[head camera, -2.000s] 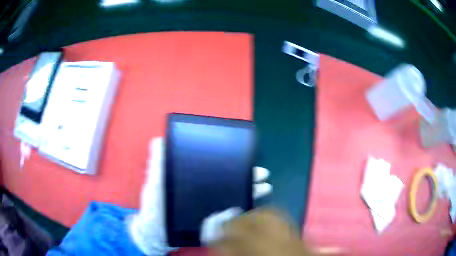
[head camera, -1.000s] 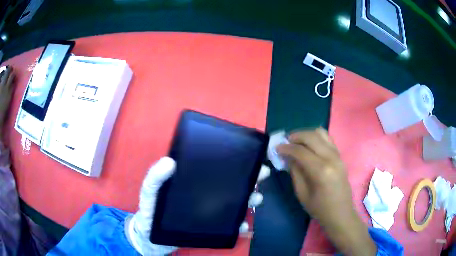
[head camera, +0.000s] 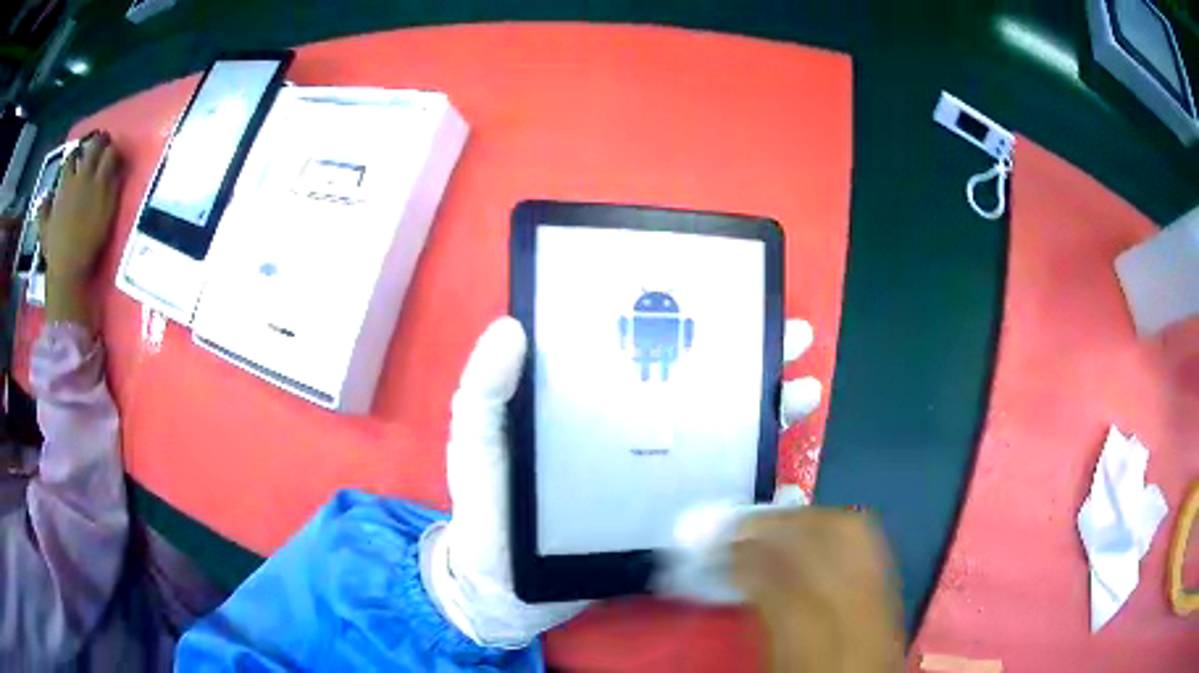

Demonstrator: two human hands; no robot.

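The tablet has a black bezel and a pale screen with a blue robot logo. It lies face up in my gloved left hand, whose thumb is along its left edge and fingertips show past its right edge. My bare right hand is blurred at the tablet's lower right. It holds a crumpled white wipe against the lower bezel and screen edge. My right hand is partly cut off by the bottom of the picture.
A white box stands at the left, beside another tablet. Farther left is another person's hand. A small white gadget with cord, loose wipe, tape roll and white bottle are at the right.
The tablet has been turned more upright and its dark screen now shows the robot logo. My right hand has moved from beside the tablet onto its lower edge. The view has shifted right.
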